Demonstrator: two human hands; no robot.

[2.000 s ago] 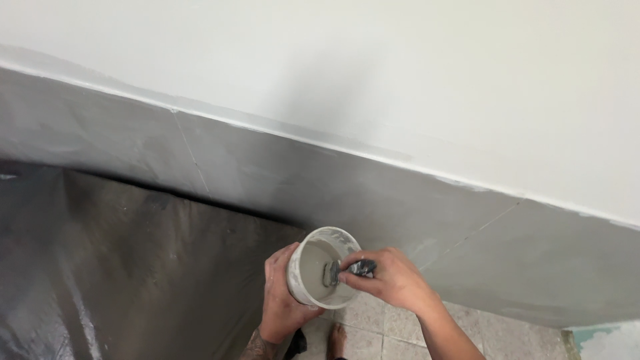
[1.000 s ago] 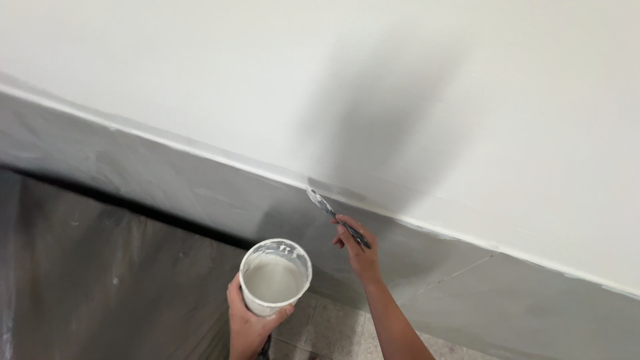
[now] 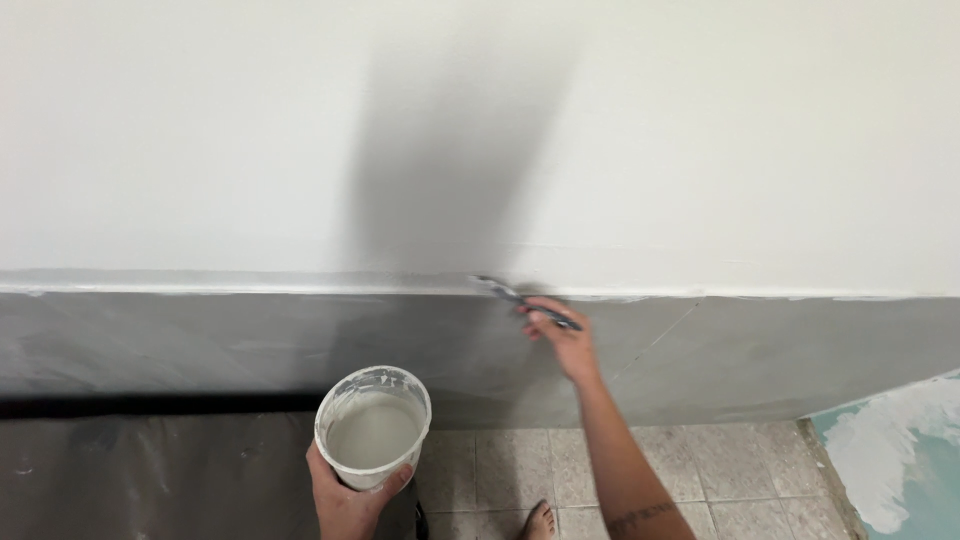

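Observation:
My left hand [image 3: 354,491] grips a white plastic tub [image 3: 373,429] from below and the side; it holds pale grey-white paint, and its inner wall is smeared. My right hand [image 3: 559,330] is closed around the dark handle of a small paintbrush [image 3: 517,298]. The brush's whitish bristles are at the ledge line [image 3: 420,285], where the white upper wall [image 3: 660,150] meets the grey lower band [image 3: 720,352]. Motion blurs the bristles, so I cannot tell if they touch the wall. The tub is below and left of the brush.
Dark plastic sheeting [image 3: 150,472] covers something at lower left. Beige floor tiles [image 3: 667,457] lie below the grey band, with a bare foot [image 3: 538,521] on them. A teal surface with white patches [image 3: 892,450] is at lower right. A thin line crosses the grey band.
Two seconds ago the brush was in the tub; a second ago my right hand had it up at the ledge line, where it still is. The view has turned to face the wall more squarely.

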